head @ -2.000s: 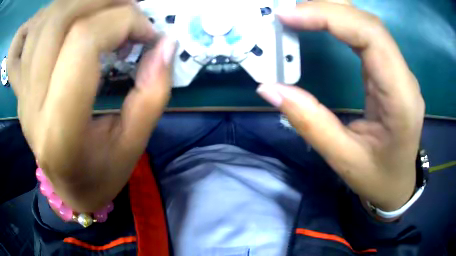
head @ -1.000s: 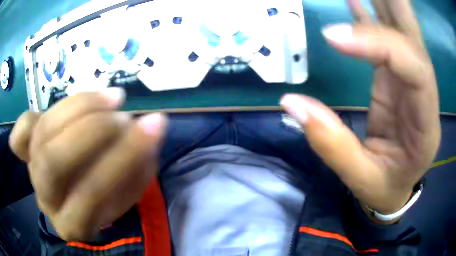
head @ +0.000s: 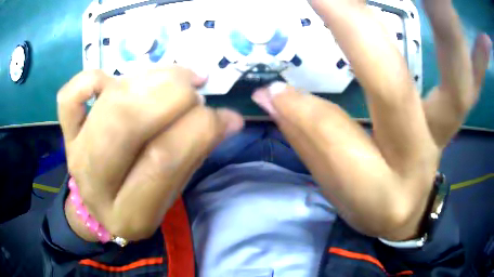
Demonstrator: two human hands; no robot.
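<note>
The silver-white triple mounting plate (head: 208,81) lies on the blue-green bench at the top of the view, its notched edge towards me. A round unit (head: 260,40) with bluish reflections sits at its middle, another (head: 143,46) at the left; the right part is mostly behind my right hand. The small dark terminal (head: 261,73) shows in the middle notch. My left hand (head: 146,146) is curled over the plate's lower left, fingers bent; whether it holds anything is hidden. My right hand (head: 368,135) has its fingers spread, thumb tip just below the middle notch, with nothing visible in it.
A loose round disc (head: 19,62) with black rim and white face lies at the left of the bench (head: 49,97). The bench's front edge runs across just above my lap. Yellow lines show on the dark floor at both sides.
The plate has shifted right and sits straighter. My right hand has moved left over the plate, its thumb to the middle notch. My left hand has moved right and up.
</note>
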